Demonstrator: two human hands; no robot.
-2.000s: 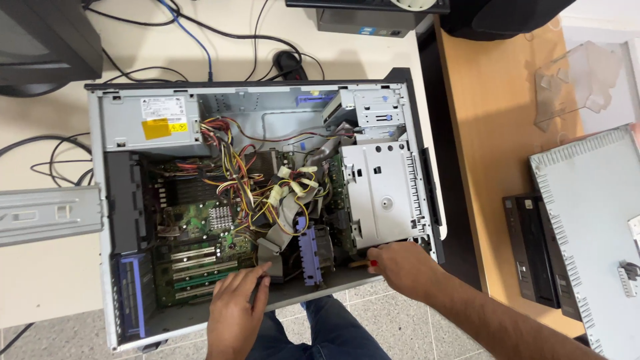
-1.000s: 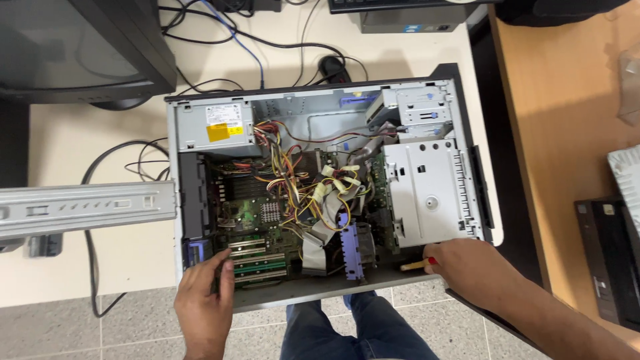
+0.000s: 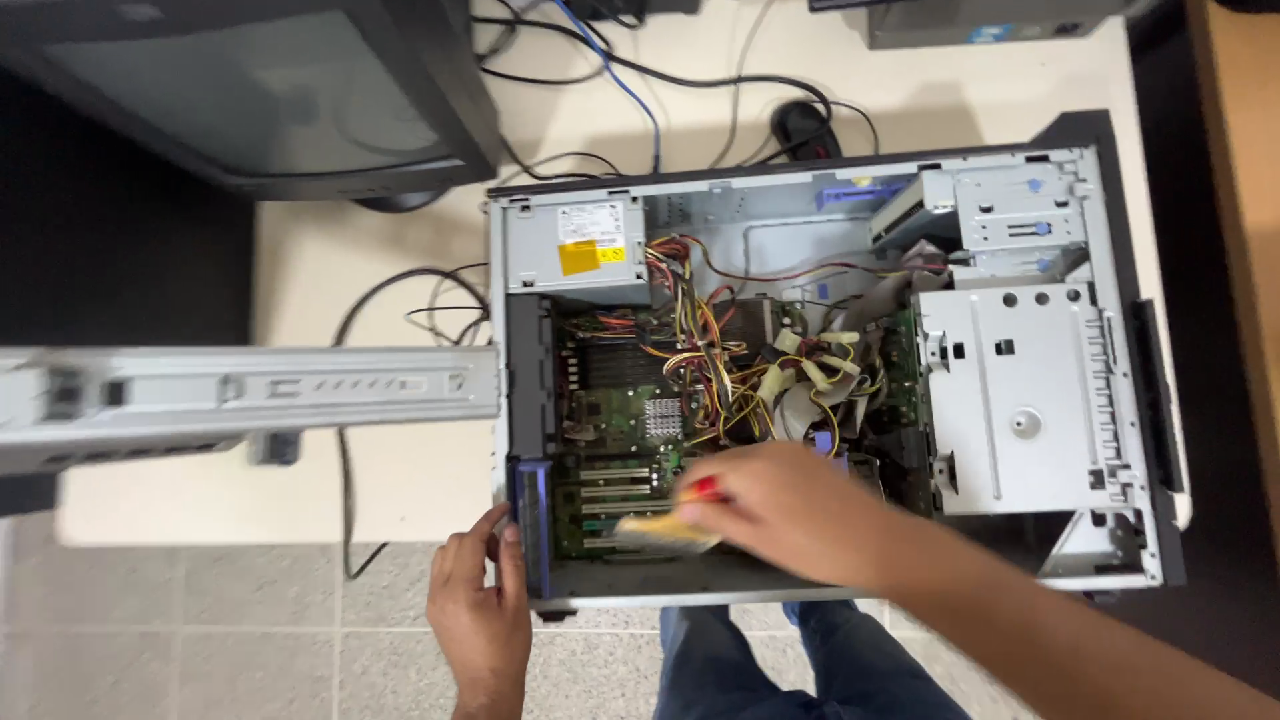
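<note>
An open desktop computer case (image 3: 830, 592) lies on its side on the desk, its insides exposed. My right hand (image 3: 770, 510) grips a brush (image 3: 665, 530) with a yellowish, blurred head and a red part, over the expansion slots (image 3: 615, 492) of the green motherboard (image 3: 620, 420). My left hand (image 3: 485, 590) rests with its fingertips at the lower left corner of the case, beside a blue-edged black part (image 3: 532, 525). Bundled power cables (image 3: 715, 370) and pale connectors cross the middle. A power supply (image 3: 575, 240) sits top left, a metal drive cage (image 3: 1020, 410) at the right.
A monitor (image 3: 260, 90) stands at the upper left of the pale desk (image 3: 400, 500). A metal panel (image 3: 250, 395) extends left from the case. Behind the case lie black cables, a blue cable (image 3: 635, 95) and a black mouse (image 3: 803, 130). A wooden surface (image 3: 1240, 150) is at the right.
My right hand with the brush has moved left from the case's lower right area to the expansion slots. My left hand has moved left along the near edge to the corner.
</note>
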